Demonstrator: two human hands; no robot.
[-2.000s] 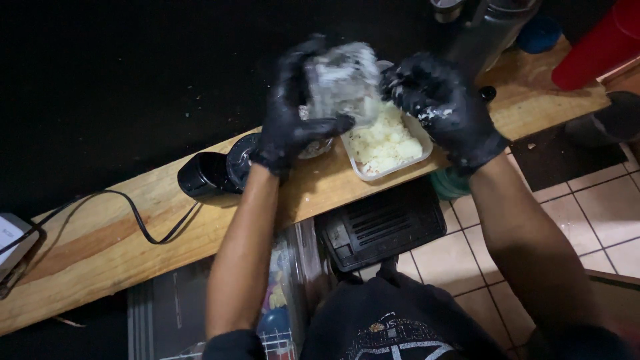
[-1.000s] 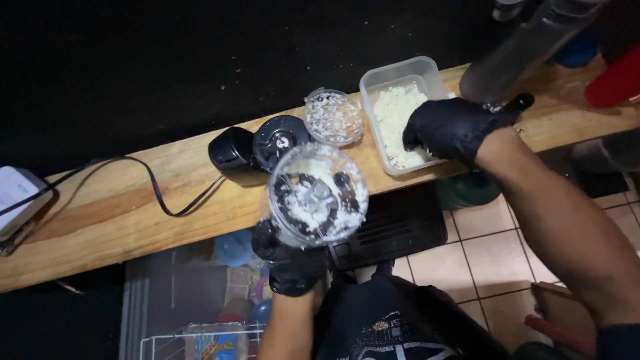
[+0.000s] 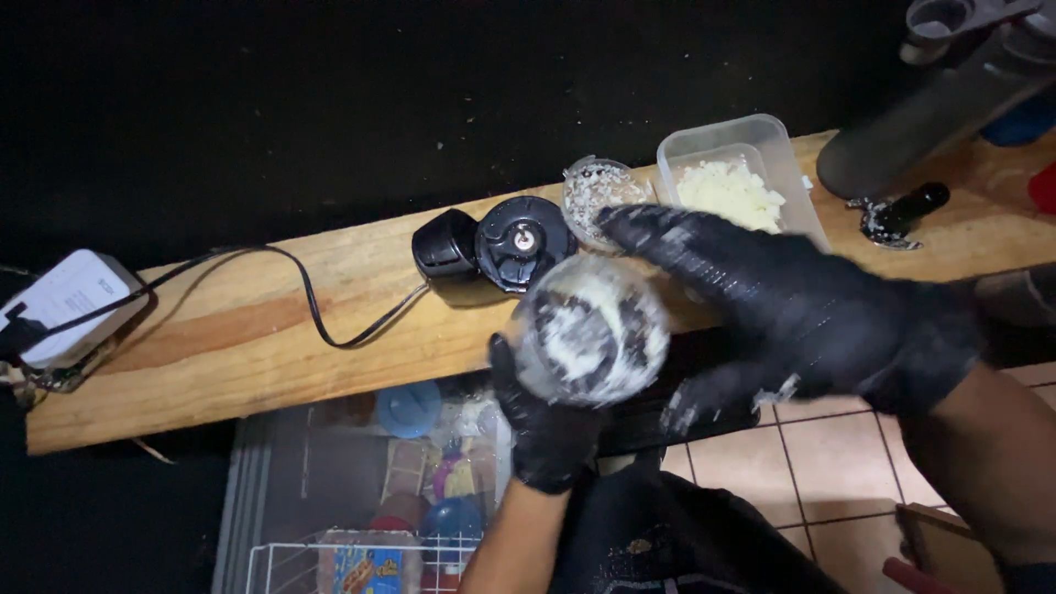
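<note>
My left hand (image 3: 549, 429), in a black glove, grips a clear round food-chopper bowl (image 3: 594, 330) from below; white bits cling inside it. My right hand (image 3: 792, 318), also black-gloved and smeared with white residue, is blurred at the right of the bowl, fingers apart, with nothing seen in it. Beyond the bowl are the black chopper motor base (image 3: 525, 242) and a clear round lid (image 3: 601, 194) dotted with white crumbs. A clear rectangular plastic container (image 3: 726, 136) holds crumbled white food (image 3: 730, 194), partly hidden by my right hand. A black blade piece (image 3: 895, 216) with crumbs lies farther right.
The narrow wooden shelf (image 3: 223, 330) carries a white power unit (image 3: 78, 305) with a black cord at left, and a dark grey cylinder (image 3: 924, 115) at right. Below stand a glass-topped case with a white wire basket (image 3: 363, 544) and a tiled floor (image 3: 825, 462).
My right hand has left the rectangular container and come beside the bowl. Two seconds ago both hands were above that container, my left holding a clear vessel.
</note>
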